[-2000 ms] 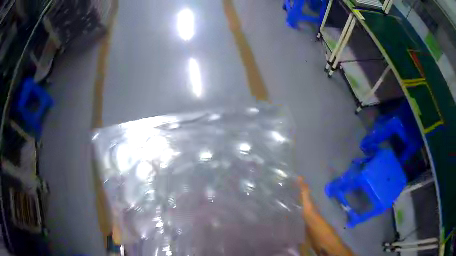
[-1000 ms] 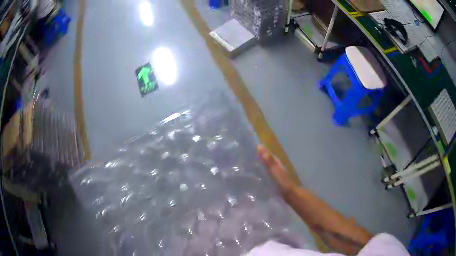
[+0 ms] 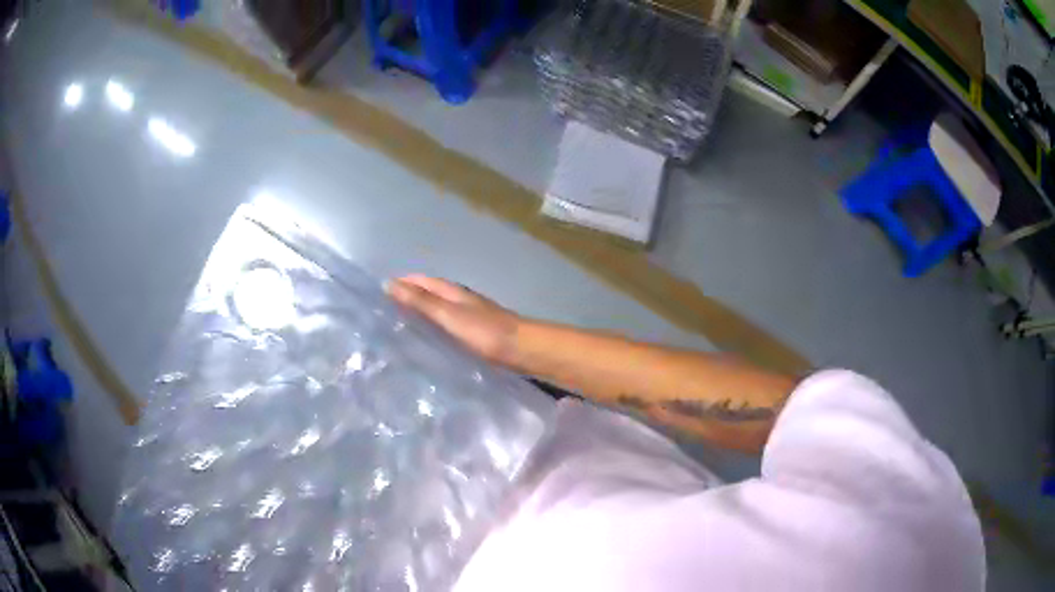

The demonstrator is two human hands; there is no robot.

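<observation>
A clear, shiny blister tray (image 3: 307, 405) with rows of round pockets lies across the lower left of the view, in front of my body. It may be several nested trays; I cannot tell. My right hand (image 3: 451, 312) is bare and holds the tray's right edge, with the fingers partly hidden at the edge. My right forearm runs back to a pale sleeve. My left hand is not in view.
A stack of clear trays (image 3: 631, 75) stands on the floor at the upper middle, beside a white flat box (image 3: 605, 183). Blue stools (image 3: 914, 202) are at the right and top. A green-topped bench (image 3: 966, 69) is at upper right. Yellow tape (image 3: 463, 185) crosses the grey floor.
The view has turned right and moved along the aisle. The tray stack and white box now appear nearer. The tray is still held, now slanted, and more of my right arm and sleeve shows.
</observation>
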